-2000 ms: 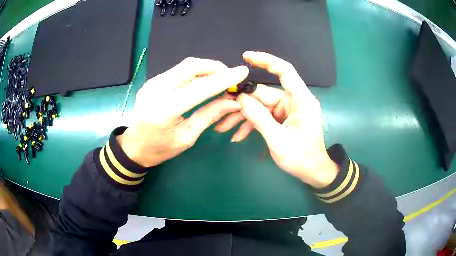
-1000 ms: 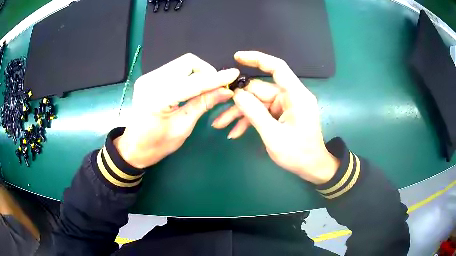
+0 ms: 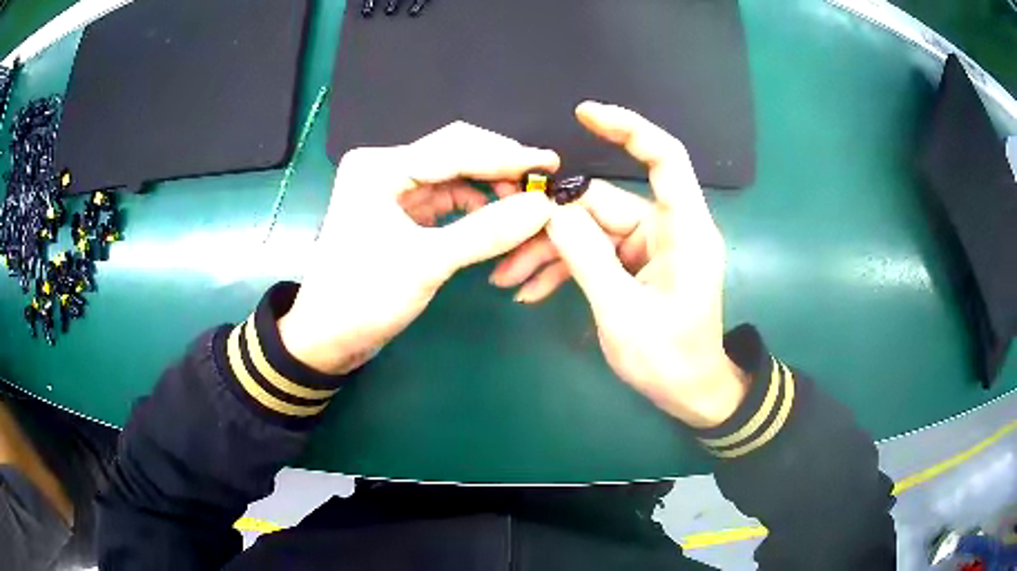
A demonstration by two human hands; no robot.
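A small glossy black part [image 3: 571, 187] with a bright yellow piece [image 3: 536, 182] at its left end is pinched between both hands, above the green table near the centre pad's front edge. My left hand [image 3: 418, 223] holds the yellow end between thumb and index finger. My right hand [image 3: 641, 251] holds the black end between thumb and a finger; its index finger is raised off the part. The fingertips hide some of the part, and whether the black and yellow pieces are joined cannot be told.
The black centre pad [image 3: 535, 84] has a few black parts [image 3: 390, 6] at its far edge. A left pad [image 3: 184, 95] and a heap of black parts with yellow spots [image 3: 39, 223] lie left. A green strip [image 3: 297, 165] lies between pads. A right pad [image 3: 970, 212] stands far right.
More of the yellow piece shows between the fingers than a second ago. My left fingers have shifted, opening a gap behind the part. The view has moved slightly.
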